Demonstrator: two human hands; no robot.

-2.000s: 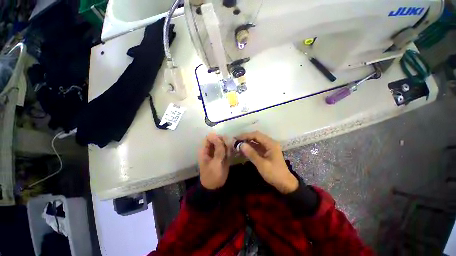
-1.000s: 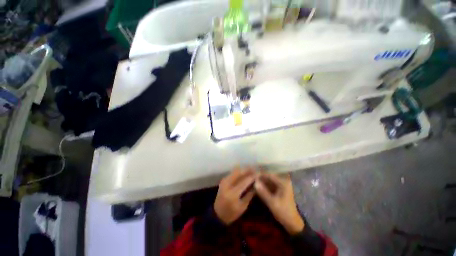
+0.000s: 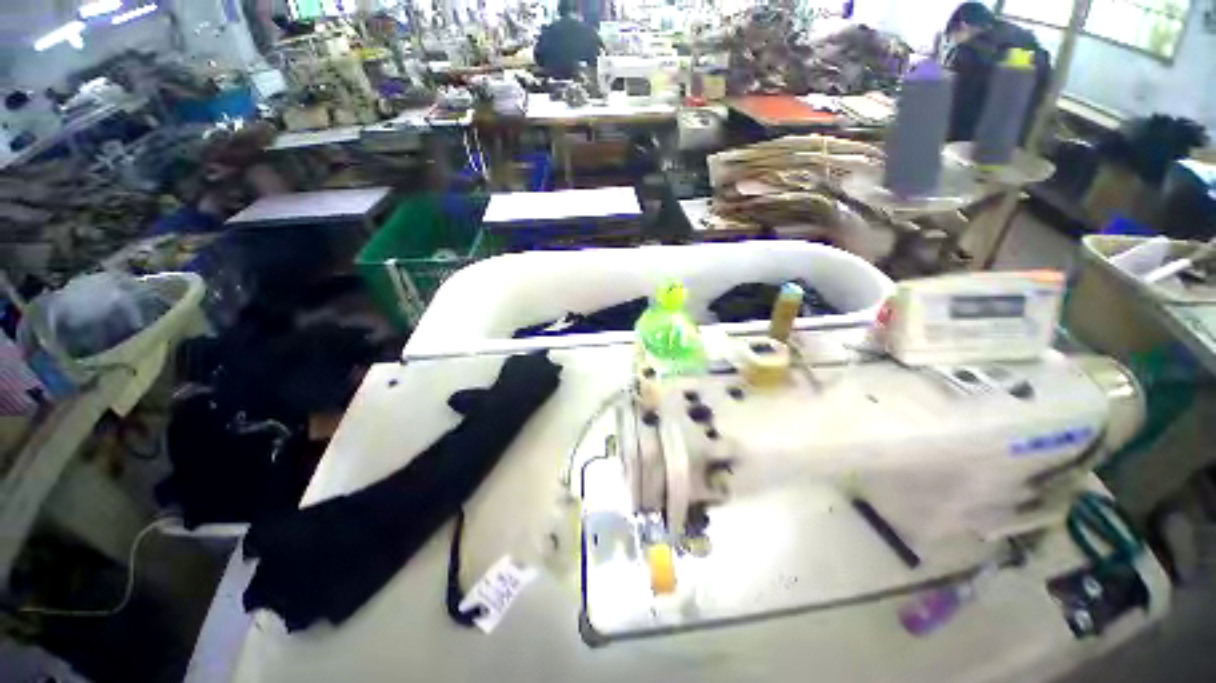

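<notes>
Neither of my hands is in the picture. The white sewing machine (image 3: 854, 434) stands in front of me, with its lit needle area (image 3: 663, 544) and a yellow-orange piece (image 3: 662, 568) beside it. A long black garment pile (image 3: 400, 514) lies left of the machine. A white printed tag (image 3: 498, 592) on a black strap lies near it. A thin black stick (image 3: 886, 531) lies on the machine bed. A purple-handled screwdriver (image 3: 940, 604), a black card with round metal parts (image 3: 1096, 594) and teal-green snips (image 3: 1104, 532) lie at the right end.
A white tub (image 3: 460, 296) holding dark cloth stands behind the table. A green bottle (image 3: 670, 330), control panel (image 3: 971, 316) and grey thread cones (image 3: 919, 131) stand behind the machine. A green crate (image 3: 416, 254) is behind left. Two people (image 3: 570, 47) (image 3: 994, 67) are far back.
The view has swung up from the table's front edge to the workshop beyond. My hands, seen before with fingertips together, have dropped out of the picture. The table items look unmoved.
</notes>
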